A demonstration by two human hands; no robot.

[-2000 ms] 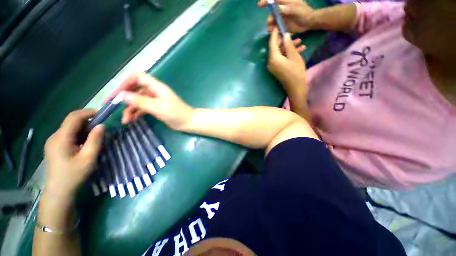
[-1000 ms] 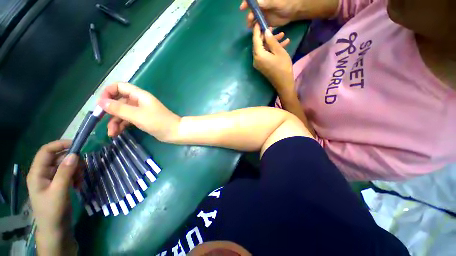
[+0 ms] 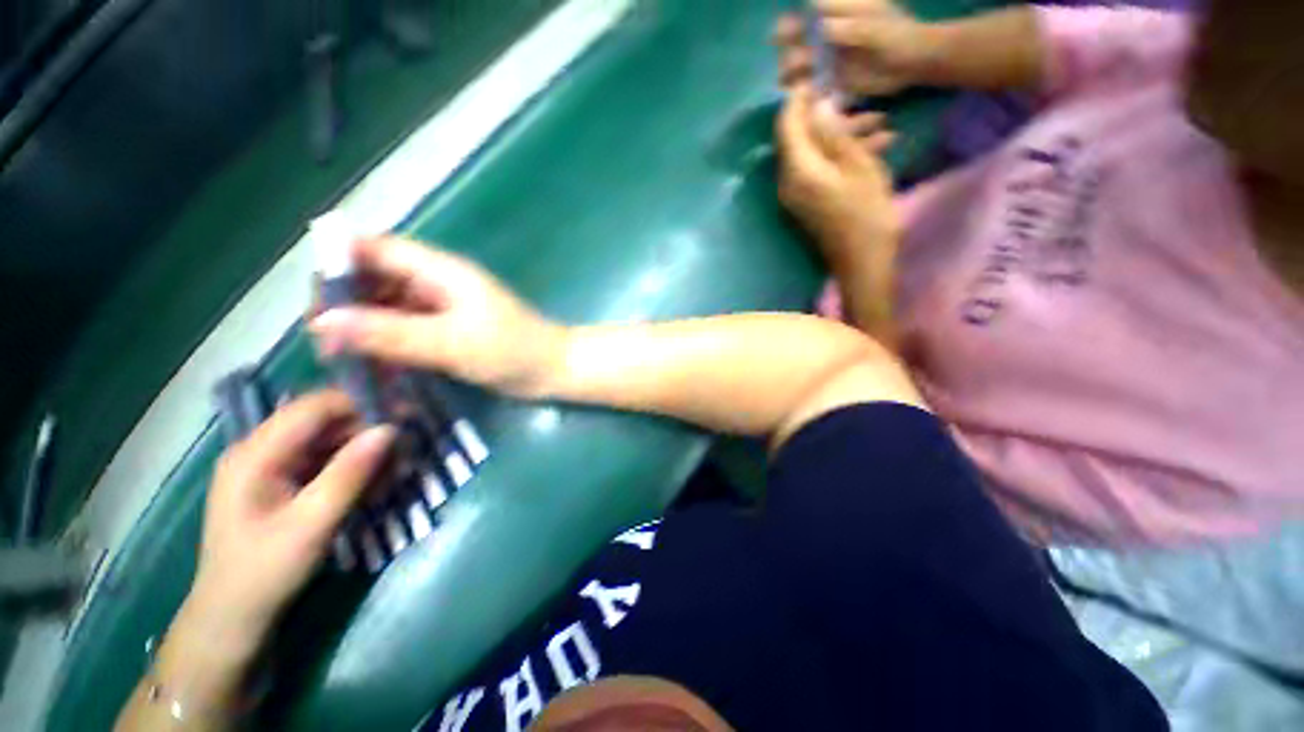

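The view is blurred. My right hand [image 3: 443, 322] pinches a dark pen-like stick [image 3: 338, 290] near its white end, which points up and away over the pale rail. The stick's lower end runs to the fingertips of my left hand [image 3: 272, 522], which appear closed on it; blur hides the exact grip. A row of dark sticks [image 3: 436, 455] with white ends toward me lies fanned on the green worktop [image 3: 529, 486], partly hidden behind my hands. Another dark piece [image 3: 240, 401] shows just beyond my left hand; whether it is held is unclear.
A pale edge rail [image 3: 429, 150] runs diagonally beyond my hands. Past it, the dark green conveyor [image 3: 172, 272] carries loose sticks [image 3: 323, 93]. At right, a person in a pink top [image 3: 1030, 286] holds a similar stick. A grey metal part [image 3: 43, 568] is at lower left.
The held stick has turned more upright in view. My left hand has moved right over the row, and a dark piece now shows at its left. The camera view has shifted slightly.
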